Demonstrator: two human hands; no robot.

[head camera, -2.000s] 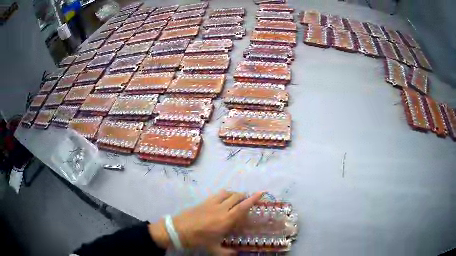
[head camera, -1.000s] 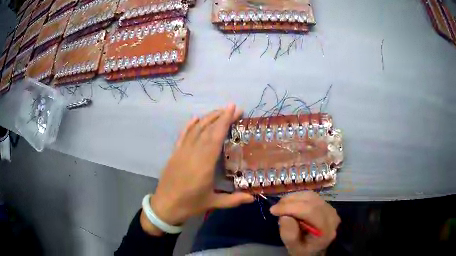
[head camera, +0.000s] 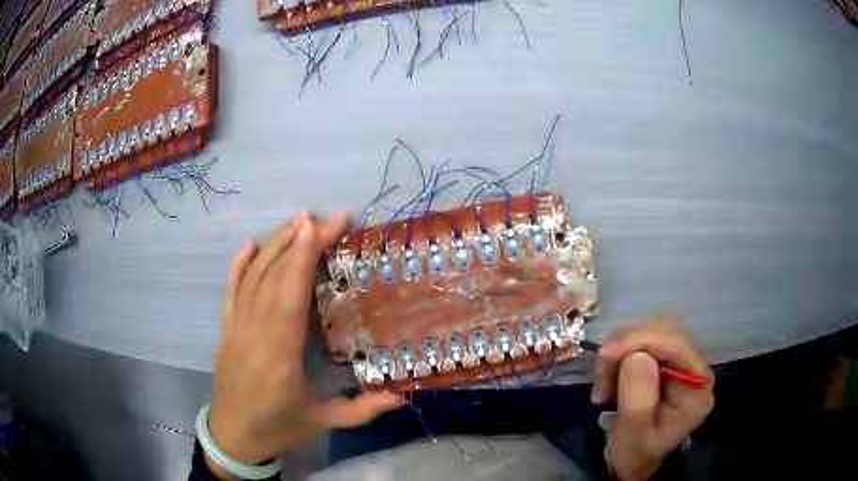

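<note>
A reddish-brown fixture plate (head camera: 442,310) lies slightly tilted near the table's front edge. Silver-grey oval parts (head camera: 436,257) sit in two rows along its long edges. Thin dark blue and purple lead wires (head camera: 395,188) stick out past both long edges. My left hand (head camera: 278,348) is at the plate's left end, its thumb along the lower left corner and its fingers by the upper left. My right hand (head camera: 654,390) holds a red-handled tool (head camera: 682,376) like a pencil. The tool's dark tip is by the lower right corner of the plate; contact is unclear.
More loaded plates (head camera: 141,108) stand at the upper left, and another plate (head camera: 348,11) is cut off at the top. A clear plastic box (head camera: 21,282) and a metal pin (head camera: 60,241) are at the left. A stray wire (head camera: 685,42) lies upper right.
The view has shifted closer over the plate. My right hand with the tool has moved from the plate's lower edge to its lower right corner. My left hand stays at the left end.
</note>
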